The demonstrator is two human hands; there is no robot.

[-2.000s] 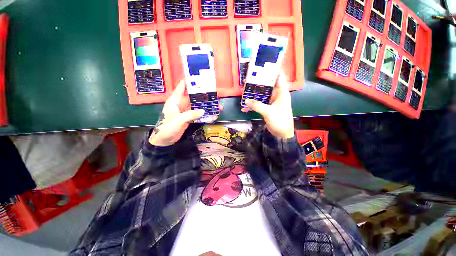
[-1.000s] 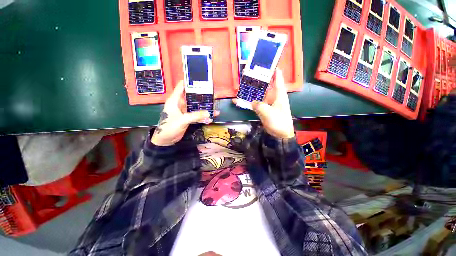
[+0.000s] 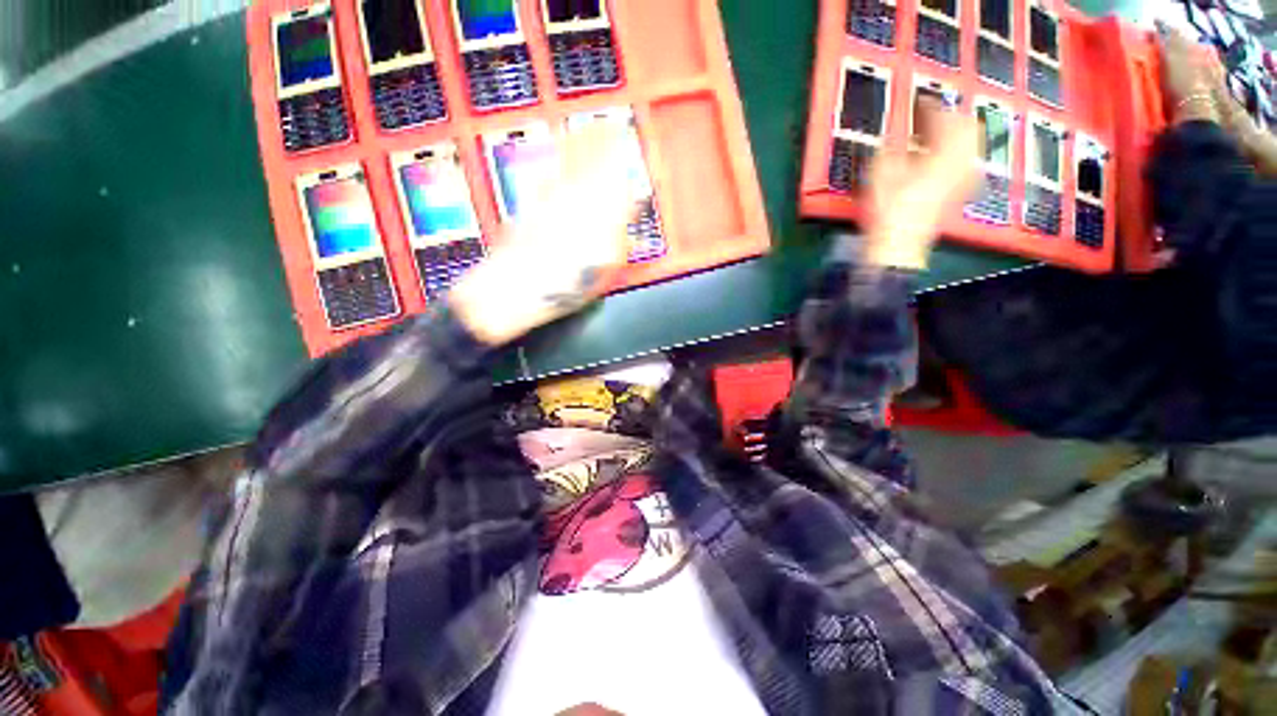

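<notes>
My left hand (image 3: 567, 231) is blurred and lies over the front row of the orange-red phone tray (image 3: 749, 210), partly covering the third and fourth phones. Phones with colour screens, such as the leftmost front one (image 3: 343, 245), lie face up in that row. The front right pocket (image 3: 696, 168) and the one behind it are empty. My right hand (image 3: 922, 175) is over the front row of the right-hand phone tray (image 3: 826, 206), fingers at its second phone. Blur and overlap hide whether either hand grips anything.
The green bench (image 3: 126, 266) runs under the trays. At the right another worker's hand (image 3: 1190, 84) and dark sleeve (image 3: 1204, 182) are beside a further orange-red tray (image 3: 1146, 126). An orange-red crate (image 3: 754, 385) is below the bench edge, and cardboard boxes (image 3: 1106, 588) are at lower right.
The two held phones are no longer in raised view; the two middle front pockets now hold phones. My right hand has moved to the right-hand tray. The view has shifted and tilted.
</notes>
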